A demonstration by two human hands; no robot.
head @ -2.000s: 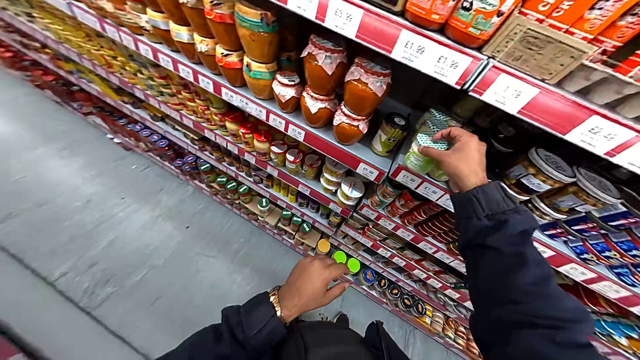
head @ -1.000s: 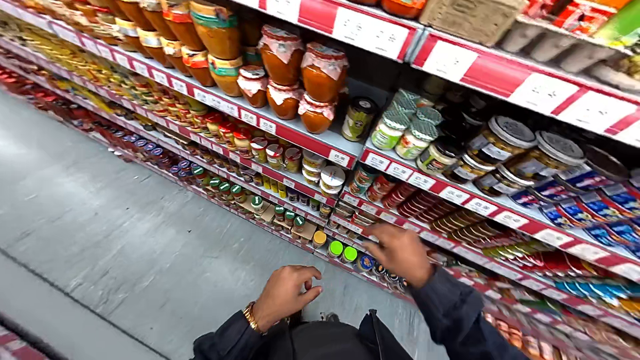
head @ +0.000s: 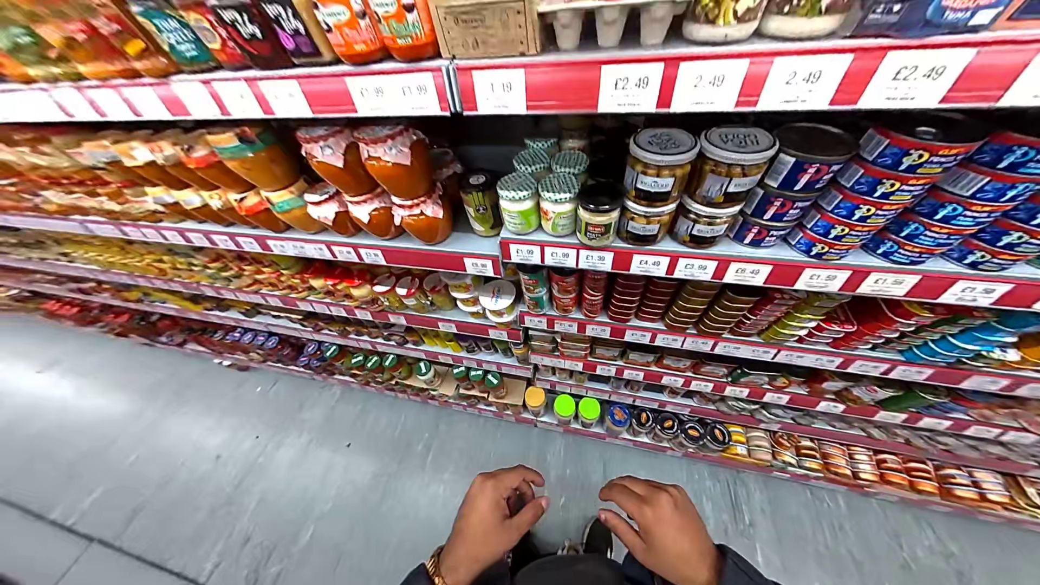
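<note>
Low in the view, over the floor, my left hand (head: 497,520) hangs with its fingers curled apart and nothing in it; a gold-coloured bracelet is at the wrist. My right hand (head: 660,524) is beside it to the right, also empty, fingers loosely bent. The two hands do not touch. Beyond them, on the shelf, a glass jar with a green checked lid (head: 518,203) stands next to a similar jar (head: 559,203). A dark-lidded jar (head: 599,213) is at their right, and a dark green tin (head: 481,203) at their left.
Shelves with red-and-white price edging (head: 699,268) span the view. Jars with cloth-like covers (head: 398,162) are stacked at left, blue tins (head: 902,191) at right. Jars with bright green lids (head: 565,408) stand on the bottom shelf. Grey floor (head: 268,479) lies below; a shoe (head: 597,536) shows between my hands.
My right hand was at the green-lidded jars on the shelf two seconds ago; it has drawn back and down beside my left hand. The view has swung noticeably.
</note>
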